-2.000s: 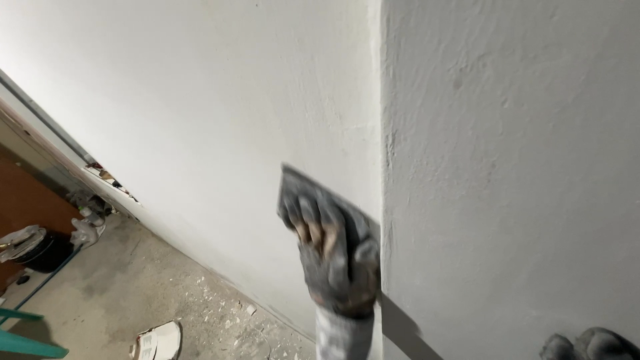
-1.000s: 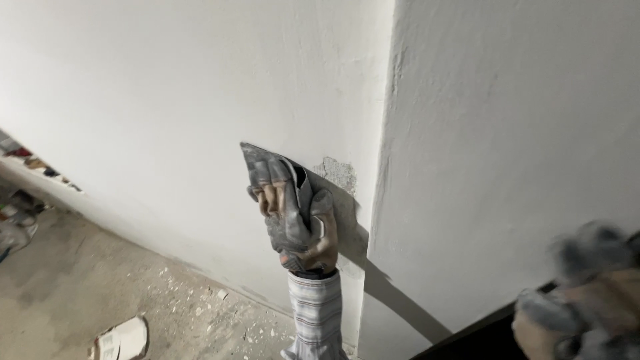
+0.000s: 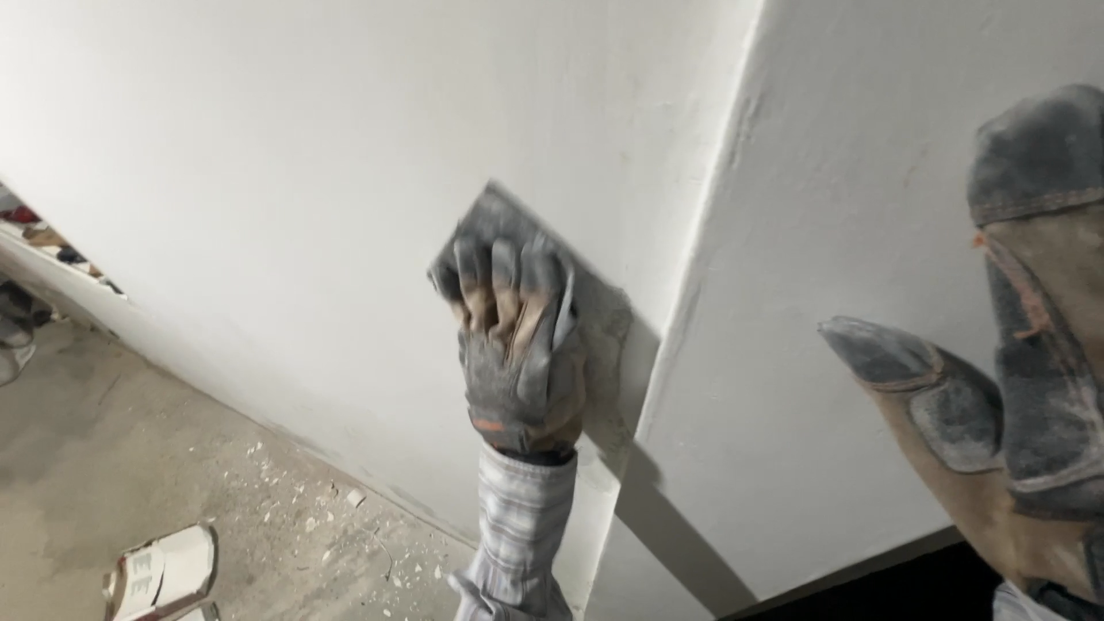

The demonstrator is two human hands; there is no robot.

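Note:
My left hand [image 3: 517, 345], in a dusty grey and tan work glove, presses a flat grey rectangular hand tool [image 3: 492, 216] against the white wall [image 3: 302, 172]. The fingers lie over its face, and its exact kind is unclear. Beside it, to the right, a rough grey patch [image 3: 614, 345] shows in the wall surface, just left of the raised vertical edge [image 3: 703, 224]. Close to the camera at the right is my right hand [image 3: 1026, 362], gloved alike, thumb and fingers apart, holding nothing. The frame's border cuts off part of it.
Pale chips and dust [image 3: 354, 526] litter the concrete floor [image 3: 78, 448] along the wall's foot. A white object bearing writing [image 3: 164, 573] lies at the lower left. Mixed small items [image 3: 60, 246] show through a gap at the far left. A dark area [image 3: 897, 586] borders the right wall's bottom.
My left hand has turned with the flat tool, and its fingers now point more upright. My right hand has come from the lower right corner further into view, with thumb and fingers spread.

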